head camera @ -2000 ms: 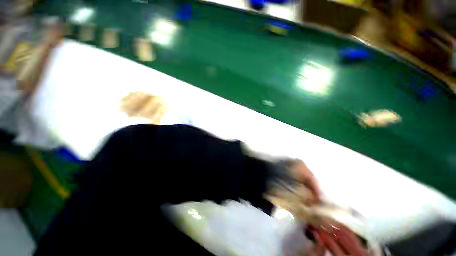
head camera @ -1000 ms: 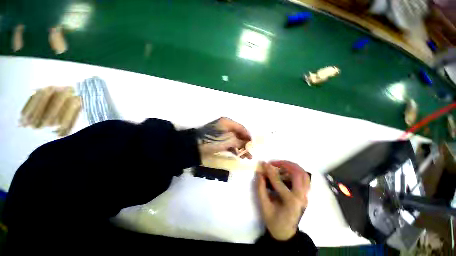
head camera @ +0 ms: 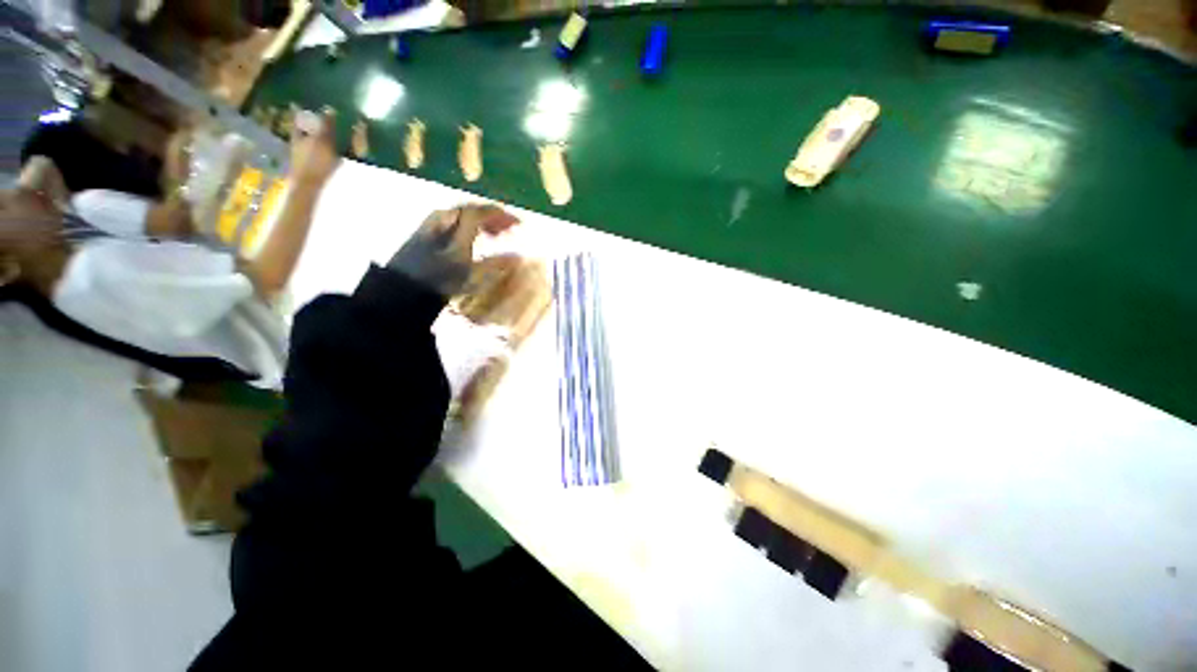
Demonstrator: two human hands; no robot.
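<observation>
My left hand (head camera: 453, 246) is stretched out to the far side of the pile of tan parts (head camera: 515, 299). Its fingers are bent and blurred, and whether they hold a part cannot be told. Another tan part (head camera: 482, 391) lies nearer the table's front edge, beside my sleeve. The silver strips (head camera: 584, 374) with blue stripes lie just right of the pile. The fixture (head camera: 788, 551), with black blocks along its near edge, lies at lower right. A long tan piece (head camera: 807, 515) lies along it, and a tan rounded piece (head camera: 1030, 637) shows towards its right end. My right hand is out of view.
The green belt (head camera: 735, 204) runs behind the white table (head camera: 853, 355). It carries tan parts (head camera: 834, 141) and blue parts (head camera: 967, 37). A person in a white top (head camera: 158, 289) sits at left, an arm reaching to the belt. A cardboard box (head camera: 204, 460) stands below the table at left.
The view has swung left. My left hand has left the fixture and moved to the tan pile. My right hand, which was at the fixture, and the black feeder have gone out of view.
</observation>
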